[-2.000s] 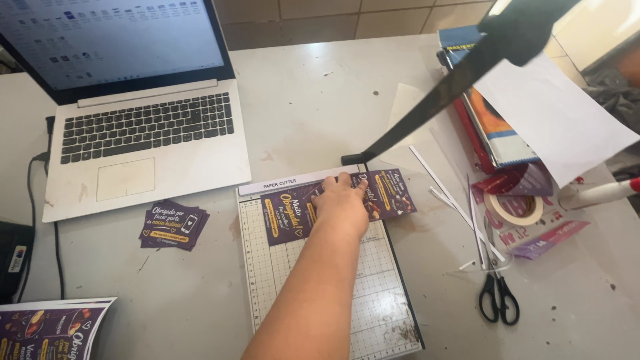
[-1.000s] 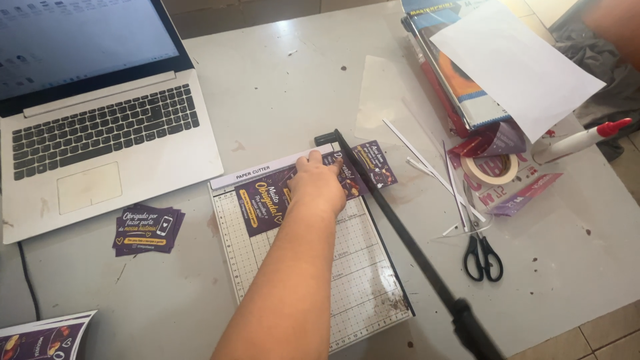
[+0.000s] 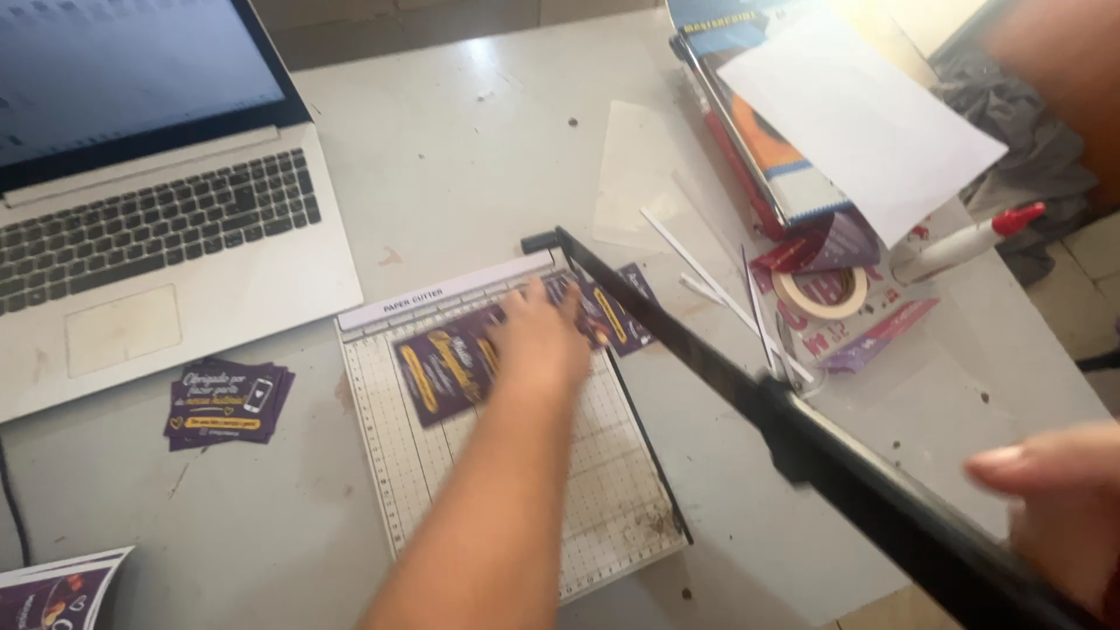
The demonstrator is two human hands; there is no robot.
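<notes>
My left hand [image 3: 544, 341] lies flat with fingers spread over a purple printed card strip [image 3: 442, 372] on the gridded bed of a paper cutter [image 3: 604, 490]. The strip's right end juts past the cutter's edge, under the black blade arm [image 3: 669, 337]. The arm is raised and slants toward the lower right. My right hand [image 3: 1050, 499] is at the right edge, beside the arm's near end, partly cut off by the frame and blurred; its grip on the arm cannot be told. A small stack of purple cards [image 3: 227, 404] lies left of the cutter.
An open laptop [image 3: 175, 254] stands at the left. To the right are white paper offcuts [image 3: 700, 271], a roll of masking tape [image 3: 821, 302], a red-capped bottle [image 3: 958, 245] and a white sheet [image 3: 862, 122] over packages. Printed sheets [image 3: 61, 595] lie at the lower left.
The blade arm first swung down toward the right and now stands across the right side, somewhat raised. My right hand has come into view. My left hand stays on the strip.
</notes>
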